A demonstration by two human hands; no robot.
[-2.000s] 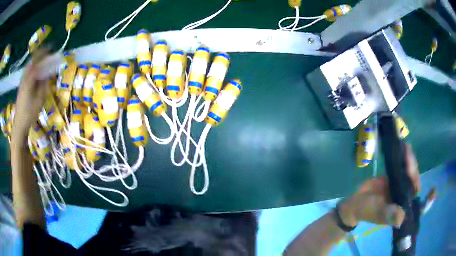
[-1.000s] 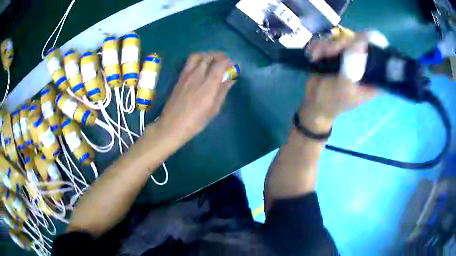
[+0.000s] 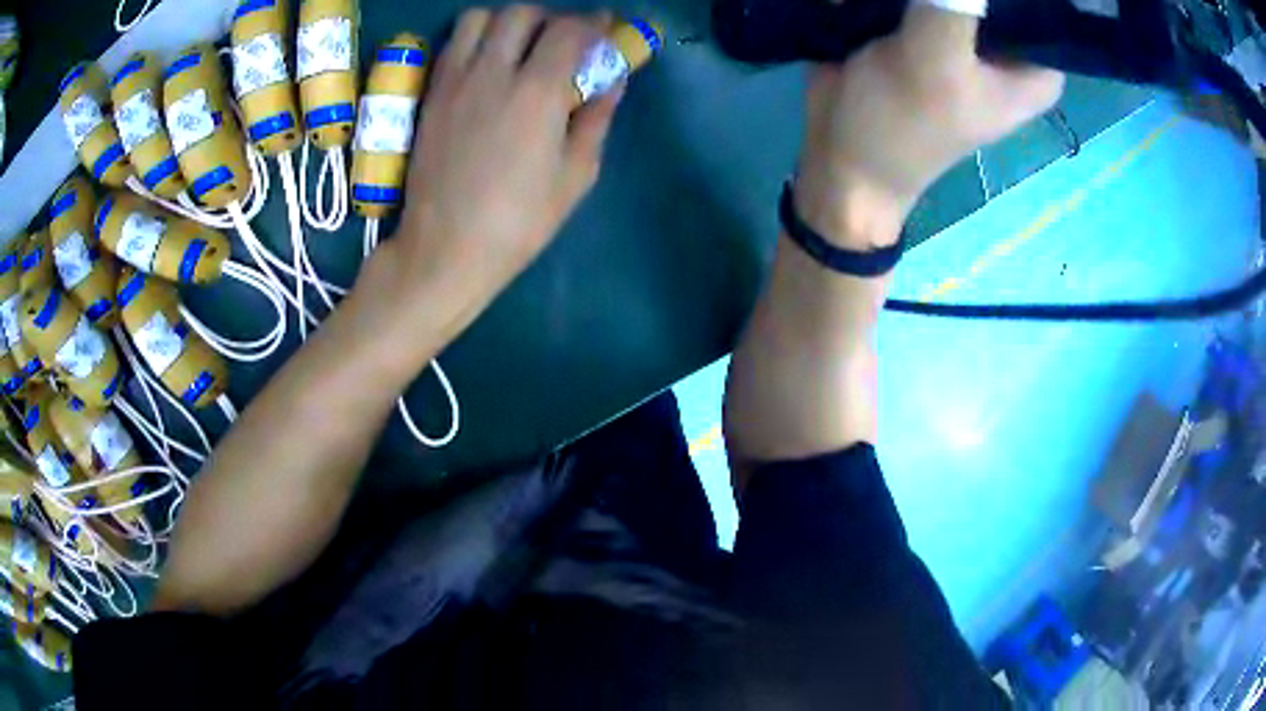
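My left hand [image 3: 507, 139] is near the top centre, holding a yellow corded unit [image 3: 615, 60] with blue bands and a whitish label against the green bench. The unit's end points right, towards the tool. My right hand [image 3: 923, 118] is gripped around a black electric screwdriver [image 3: 1076, 38], partly cut off by the top edge. The tool's nose points left, a short gap from the unit's end. White tape shows at my right hand's finger. The fingertips of my right hand are partly hidden.
Many yellow units [image 3: 201, 125] with white looped cords lie on the green bench [image 3: 611, 299] at the left. A pale rail [image 3: 56, 174] runs behind them. A black cable [image 3: 1069, 308] curves over the blue floor [image 3: 958, 417]. Boxes and blue items stand at the lower right.
The view has shifted, so both hands and the units appear higher in the picture. The silver-and-white box has left view. My left hand still holds the unit; my right still grips the tool.
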